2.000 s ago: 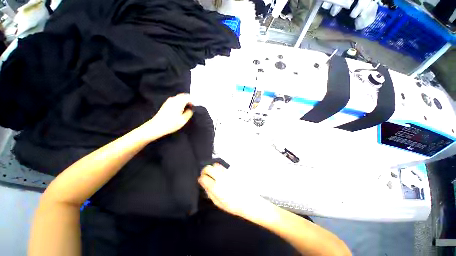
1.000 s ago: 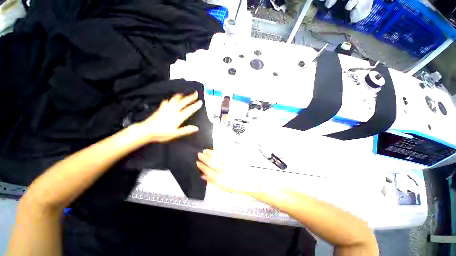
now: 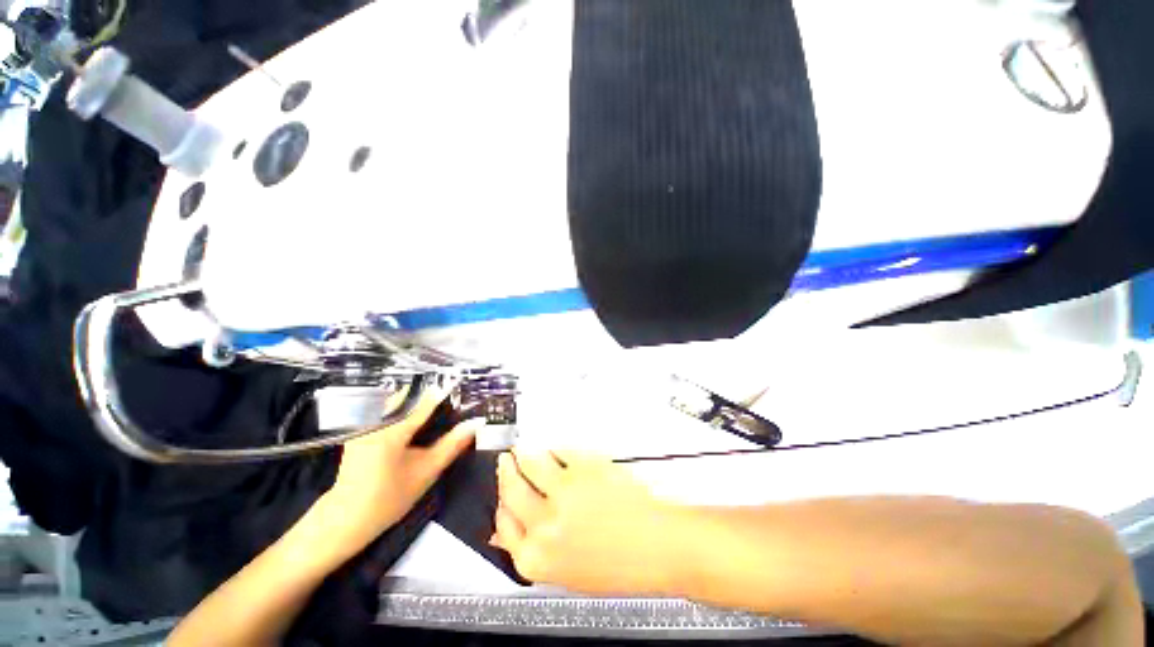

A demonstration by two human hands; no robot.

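The black fabric (image 3: 463,494) lies on the white machine table, with its edge at the presser foot (image 3: 496,407). My left hand (image 3: 395,465) lies on the fabric left of the foot, thumb and fingers apart, fingertips partly hidden behind the metal parts. My right hand (image 3: 570,521) rests at the fabric's right edge, just below the foot, its fingers bent against the cloth; whether it pinches the cloth is unclear. The white sewing machine head (image 3: 430,190) with a blue stripe stands above both hands. The needle itself cannot be made out.
A bent metal loop (image 3: 96,379) juts out at the head's left end. Thread snips (image 3: 737,420) lie right of the foot. A wide black band (image 3: 690,164) drapes over the head. More black cloth (image 3: 139,531) is heaped at the left. A ruler strip (image 3: 595,613) runs along the table front.
The view has moved much closer to the machine. The fabric edge and both hands have moved from the open table left of the head to the presser foot.
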